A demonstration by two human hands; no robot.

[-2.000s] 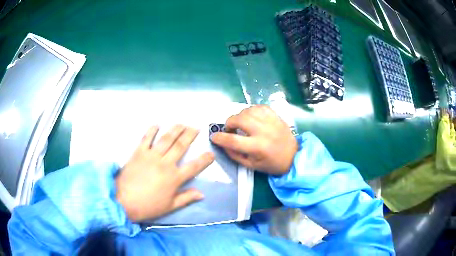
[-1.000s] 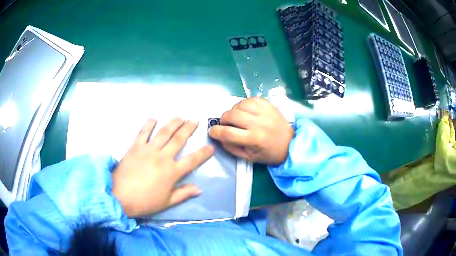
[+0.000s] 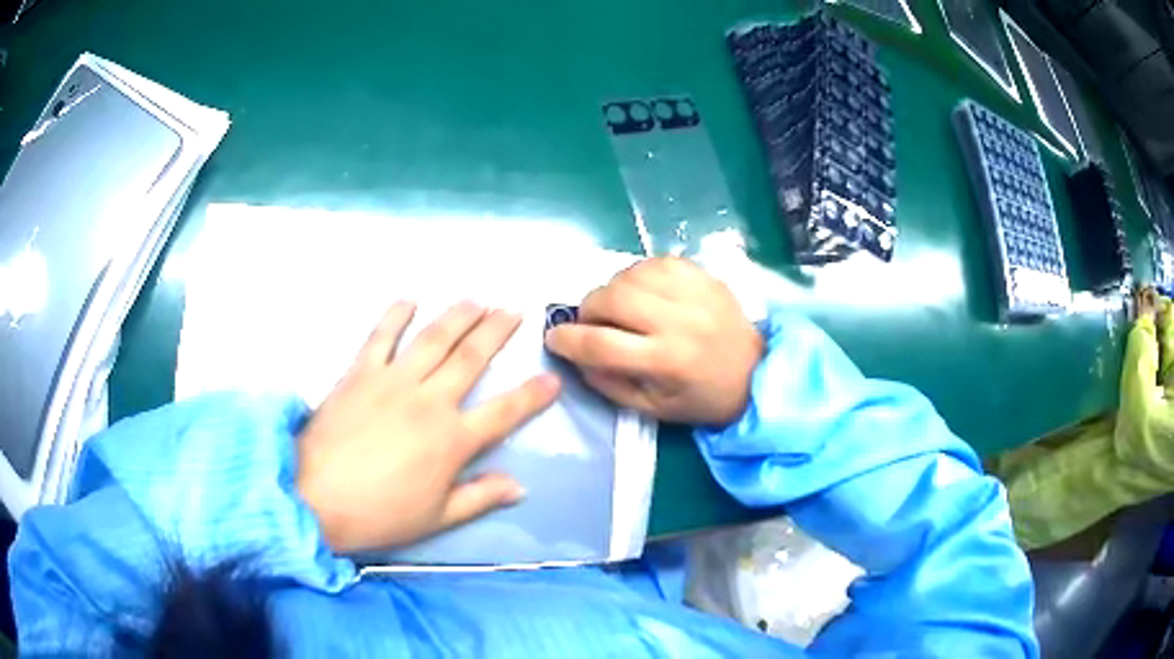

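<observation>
A grey tablet back cover (image 3: 554, 483) lies on a white backing sheet (image 3: 309, 277) in front of me. A black camera lens piece (image 3: 559, 317) shows at the cover's upper right corner, partly hidden by my right fingers. My right hand (image 3: 663, 341) is bent over it with the fingertips on the piece; I cannot tell whether it is pinched or only pressed. My left hand (image 3: 419, 431) lies flat on the cover with fingers spread, holding nothing. A clear carrier strip (image 3: 676, 193) with black lens pieces at its far end lies beyond my right hand.
Stacked back covers (image 3: 77, 219) with white sheets are at left. A dark stack of lens strips (image 3: 830, 142) and a lens tray (image 3: 1013, 213) are at right. Panels lie at the upper right. A waste container (image 3: 779, 579) is at the bench edge. A person's yellow sleeve (image 3: 1069, 476) is at far right.
My hands keep nearly the same places on the cover and at its corner. The whole view has shifted slightly. At far right, the other person's hand now shows beyond the yellow sleeve.
</observation>
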